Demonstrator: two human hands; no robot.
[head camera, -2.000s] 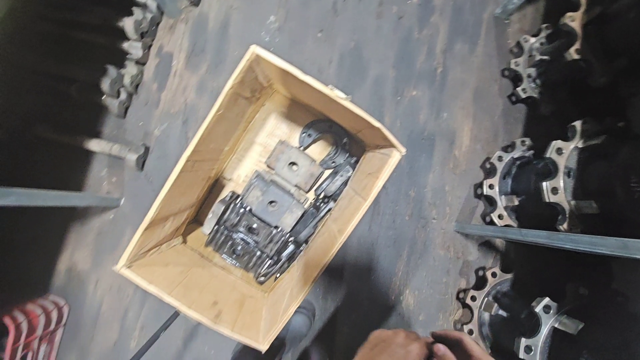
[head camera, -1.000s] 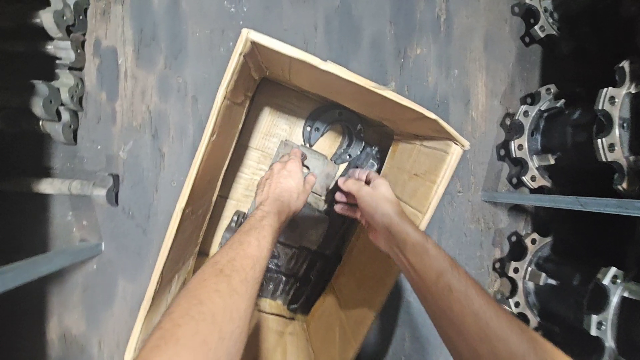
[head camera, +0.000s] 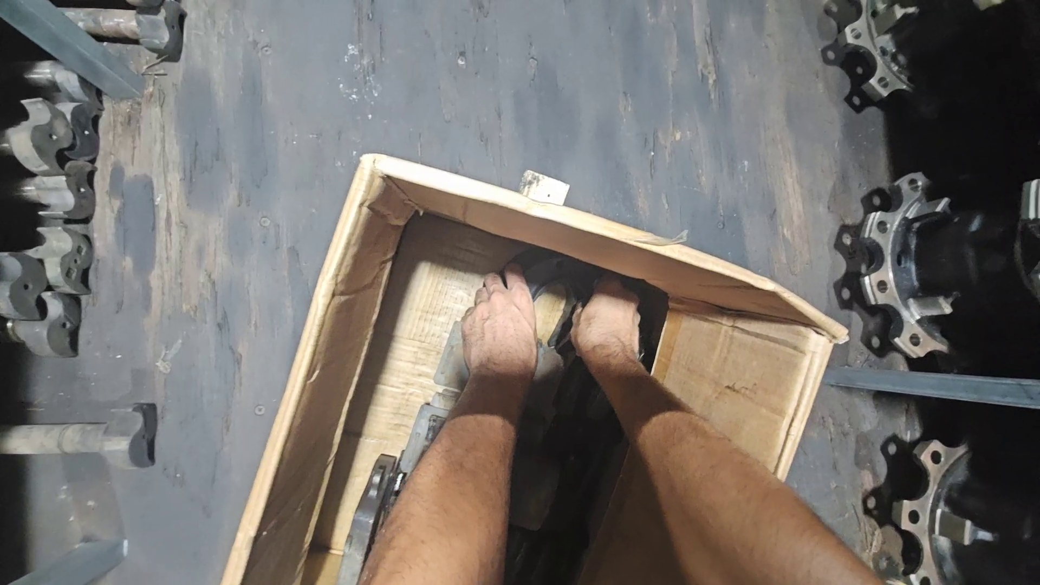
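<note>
Both hands reach into a cardboard box (head camera: 731, 366) that holds dark metal parts. My left hand (head camera: 502, 325) lies against the left side of a dark curved metal part (head camera: 546, 264) by the box's far wall, its fingertips on or near the rim. On the right side of that part is my right hand (head camera: 608, 321), whose fingers are bent down and mostly hidden in shadow. Whether either hand grips the part cannot be told. A flat grey metal plate (head camera: 449, 361) shows under the left hand. More metal parts (head camera: 375, 504) lie along the left forearm.
Under the box is a worn dark wooden floor (head camera: 203, 325). Metal shafts with curved ends (head camera: 130, 435) stick in from the left. Flanged metal hubs (head camera: 894, 268) line the right side, near a grey metal bar (head camera: 942, 385). A small pale block (head camera: 544, 188) touches the box's far edge.
Two seconds ago both hands were outside the box; one second ago they were at the flat plate. They have since moved farther in, to the curved part. The view has shifted closer to the box.
</note>
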